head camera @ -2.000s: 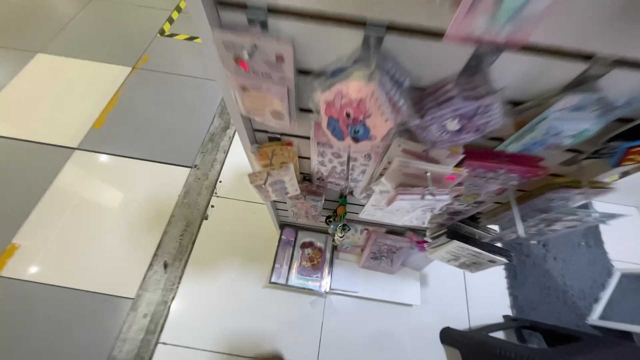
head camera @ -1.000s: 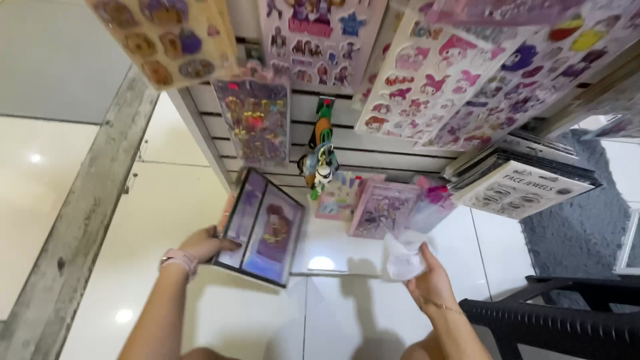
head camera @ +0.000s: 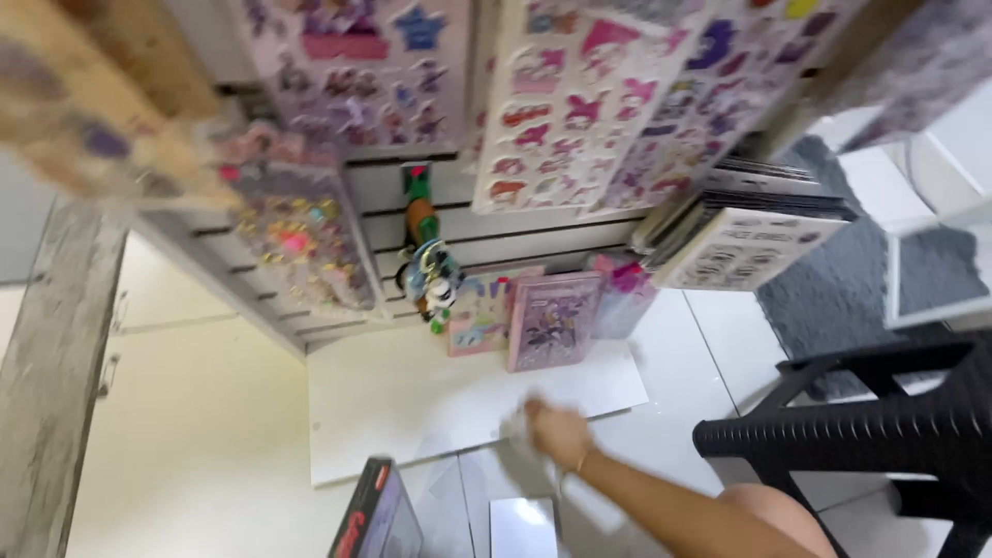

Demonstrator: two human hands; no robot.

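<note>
My right hand (head camera: 559,432), blurred, is closed around a crumpled white cloth or tissue (head camera: 518,434) at the front edge of the white base shelf (head camera: 387,395). My left hand is out of the picture. At the bottom, a boxed item with a dark edge (head camera: 372,515) stands tilted; what holds it up cannot be seen. A pink boxed notebook (head camera: 555,322) stands at the back of the shelf, with a pastel package (head camera: 478,314) to its left and a clear package with a pink bow (head camera: 624,298) to its right.
Sticker sheets (head camera: 573,116) and a bag of gold trinkets (head camera: 298,248) hang from the slatted wall. Figure keychains (head camera: 430,287) dangle low in the middle. Face jewel packs (head camera: 744,248) jut out at right, above a black plastic stool (head camera: 837,434).
The boxed item that my left hand held over the left of the shelf is no longer there, and that hand has left the view. My right hand has moved left over the shelf's front edge.
</note>
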